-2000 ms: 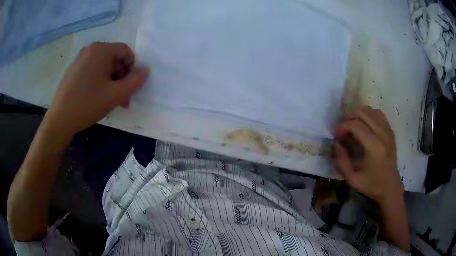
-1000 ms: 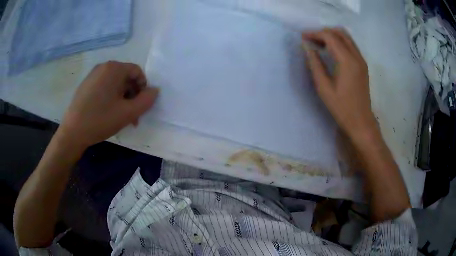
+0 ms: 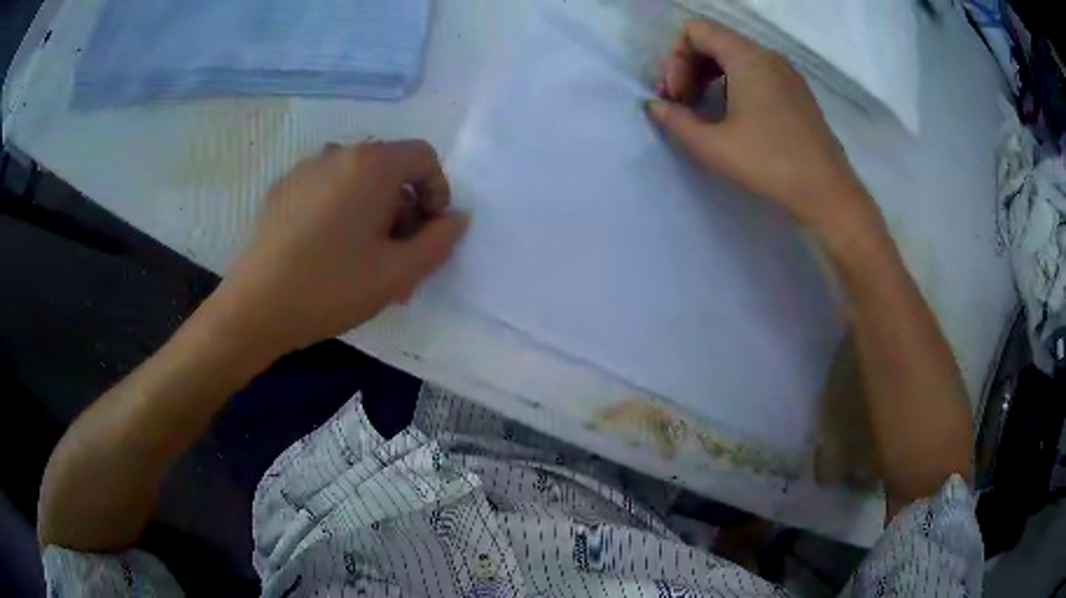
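A thin white interlining sheet lies flat on the white table cover, with a bluish tint showing through it. My left hand is at the sheet's left edge, thumb and fingers pinched together there; whether they grip the edge is unclear. My right hand is at the sheet's far edge, fingers curled with thumb and fingertips meeting at that edge; whether they hold it is unclear too. My right forearm passes over the sheet's right side and hides part of it.
A light blue stack of cut panels lies at the far left. A bright white interlining stack is at the far right. Crumpled white fabric hangs at the right edge. The table cover has brown scorch stains near my shirt.
My right hand has moved from the sheet's near right corner to its far edge. My left hand stays at the left edge. The view has shifted, showing more of both stacks.
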